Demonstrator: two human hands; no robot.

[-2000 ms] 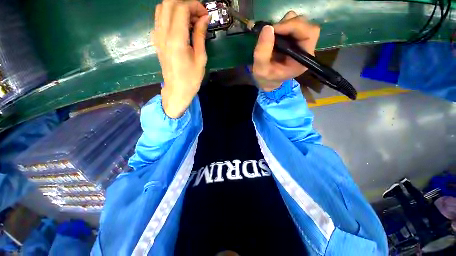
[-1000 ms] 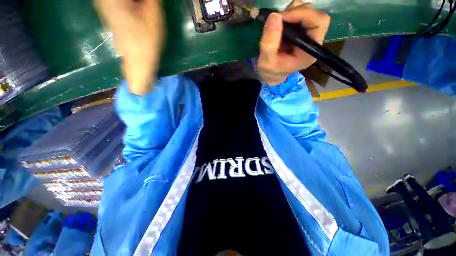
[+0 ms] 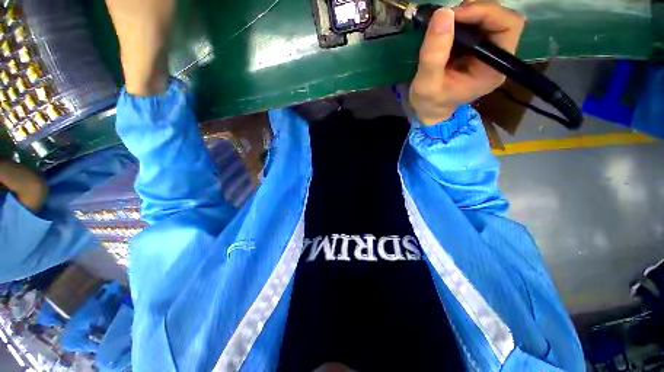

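Note:
My right hand [image 3: 469, 62] is shut on the black soldering iron [image 3: 520, 73]. The iron's metal tip points left, over the dark soldering fixture [image 3: 378, 25]. The small electronic unit [image 3: 351, 13], black with a shiny inside, sits in the fixture at the top edge of the view. My left hand is cut off by the top edge; only its wrist and forearm show, left of the fixture. Whether it holds anything is hidden. A thin solder wire [image 3: 251, 23] lies on the green bench [image 3: 291, 76].
Blister trays [image 3: 25, 91] with rows of silver-gold parts lie on the bench at the far left. More trays [image 3: 109, 229] are stacked below the bench. Another person's arm in a blue sleeve [image 3: 36, 236] is at the left. Cardboard [image 3: 510, 105] is under the bench edge.
My left hand has left the unit and moved left, out past the top edge. The view has shifted, so the unit and iron appear further right. A person's arm has appeared at the left.

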